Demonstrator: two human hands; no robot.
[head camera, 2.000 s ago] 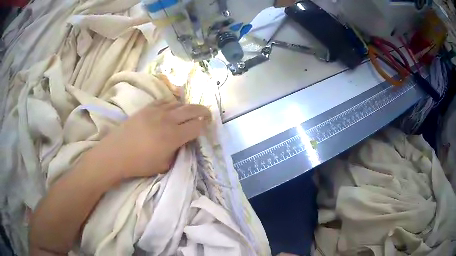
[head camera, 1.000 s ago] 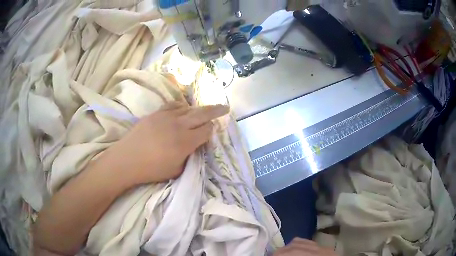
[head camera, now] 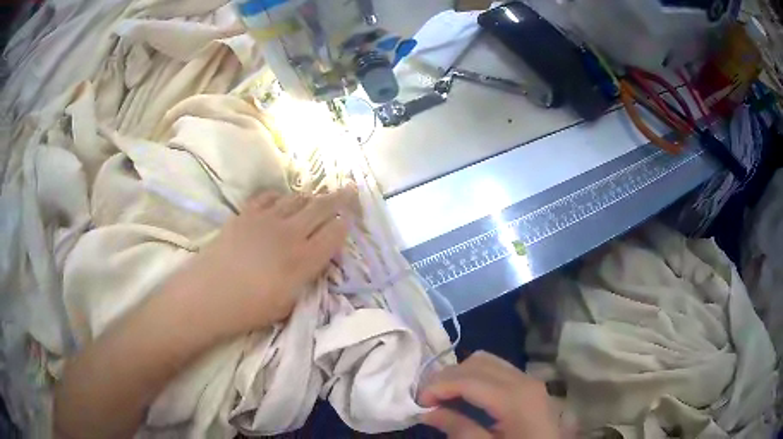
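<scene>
The cream garment piece lies heaped left of the needle, and its gathered section runs from the lamp glare down over the table edge. My left hand lies on the cloth just below the needle area, fingertips pressing the gathers. My right hand is at the bottom, thumb and finger pinching the cream cloth's lower edge. A narrow lilac tape curves loosely above it. The sewing machine stands at the top; glare hides the presser foot.
A jointed metal guide lies right of the foot. A black object, orange-red scissors and a hanging bundle of strips are at the right. A ruler strip lines the table edge. Another cream bundle lies lower right.
My right hand has come up into view from the bottom edge and taken hold of the cloth edge. A loop of tape now stands out beside the gathers. My left hand stays on the cloth.
</scene>
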